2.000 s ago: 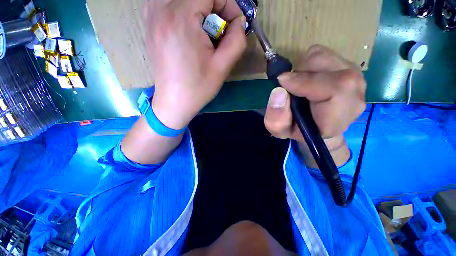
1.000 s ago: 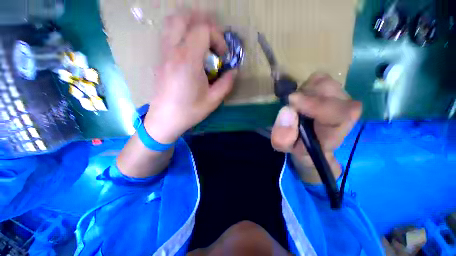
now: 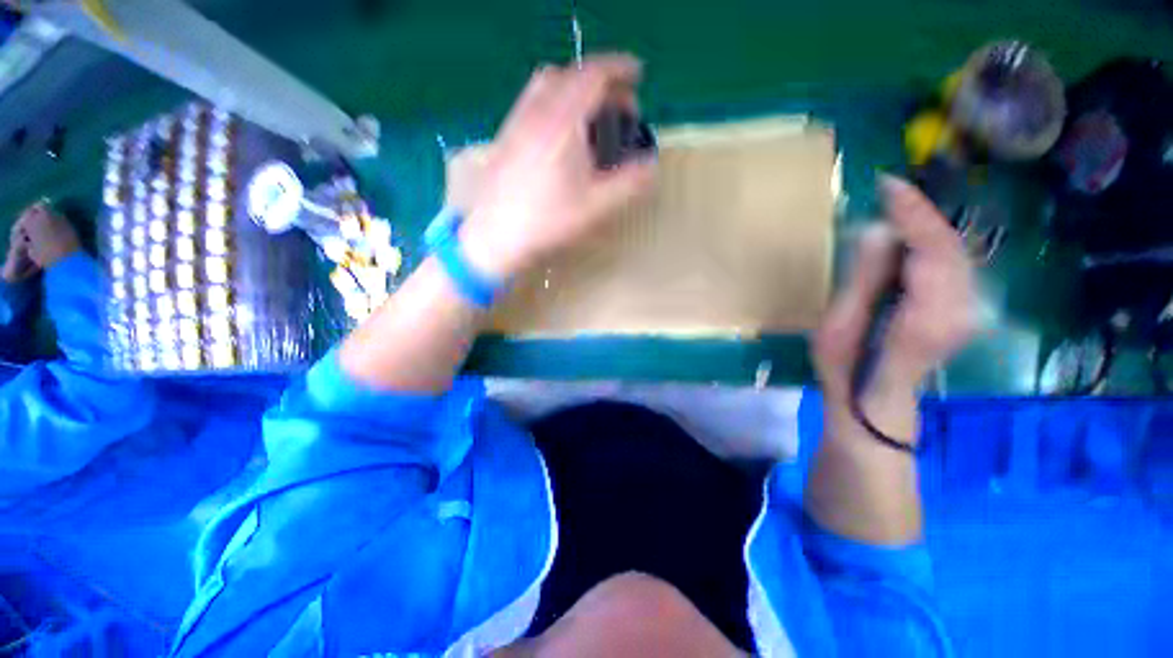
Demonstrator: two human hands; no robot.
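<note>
My left hand (image 3: 547,180), blurred, is raised over the upper left part of the cardboard mat (image 3: 733,244). It holds a dark round housing (image 3: 620,136) between thumb and fingers; its battery and leads cannot be made out. My right hand (image 3: 907,289), also blurred, is off the mat's right edge. It is closed around the black handle of the soldering iron (image 3: 880,328), whose cord loops below the hand. The iron's tip cannot be made out.
Loose batteries (image 3: 365,264) and a spool (image 3: 274,195) lie left of the mat, beside a blister tray (image 3: 167,251). A round metallic piece (image 3: 1010,100) and a yellow item (image 3: 926,134) stand far right. Another person's hands (image 3: 46,235) show far left.
The view has shifted, showing more bench. My right hand has moved away from the housing to the right with the iron. My left hand still holds the housing, now near the mat's back edge.
</note>
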